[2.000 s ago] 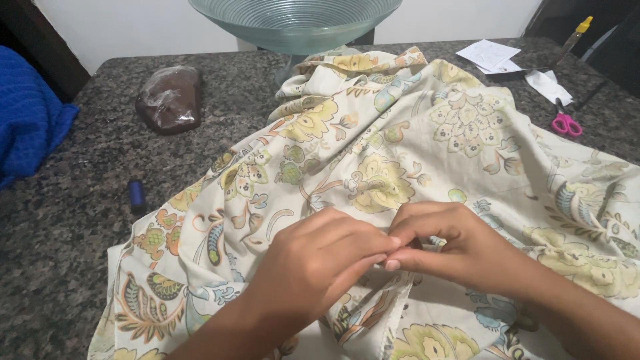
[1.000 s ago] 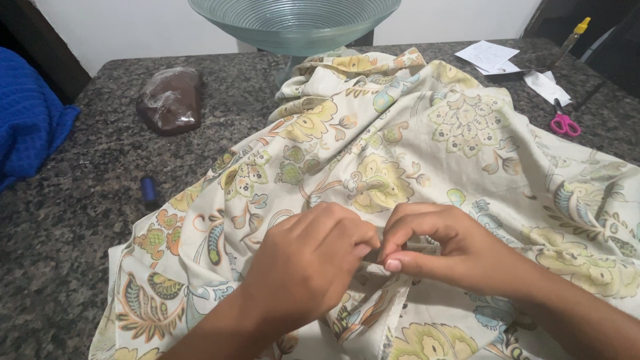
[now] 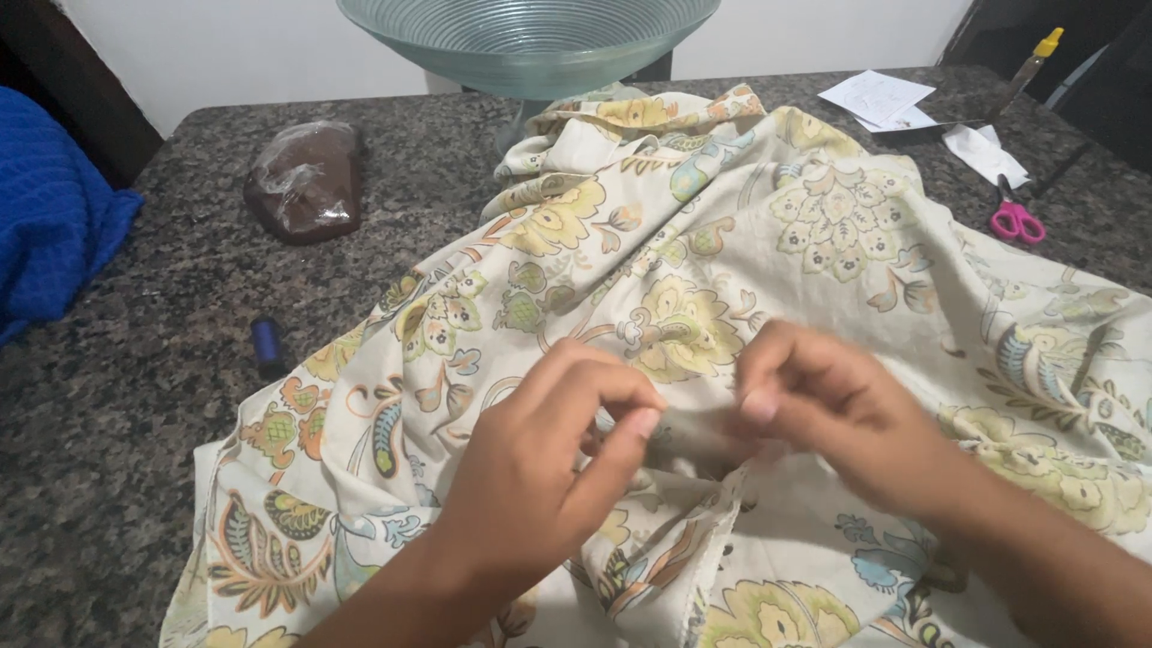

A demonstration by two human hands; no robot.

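Note:
A cream cotton-like cloth with a floral print [image 3: 837, 225] lies in folds over the granite table. Above its middle is my left hand [image 3: 576, 432], thumb and index fingertip close together; whether something thin is between them cannot be made out. My right hand [image 3: 819, 405] is a little to the right, blurred, with its fingers curled and thumb near the index finger; what it may pinch cannot be seen. Between the two hands there is a gap. A stitched edge of the cloth [image 3: 720, 540] runs below them. A spool of dark blue thread [image 3: 267, 347] stands or lies left of the cloth.
Pink-handled scissors [image 3: 1017, 222], a crumpled white paper [image 3: 985, 155], paper sheets [image 3: 877, 97] and a yellow-capped bottle [image 3: 1030, 72] are at the right rear. A glass bowl [image 3: 531, 67] stands behind the cloth. A plastic-wrapped brown object [image 3: 306, 184] and blue fabric [image 3: 54, 216] are at left.
My hands were together at the fingertips two seconds ago and are now apart, the right one moved up and right. The thread spool has shifted slightly on the table between the two earlier frames.

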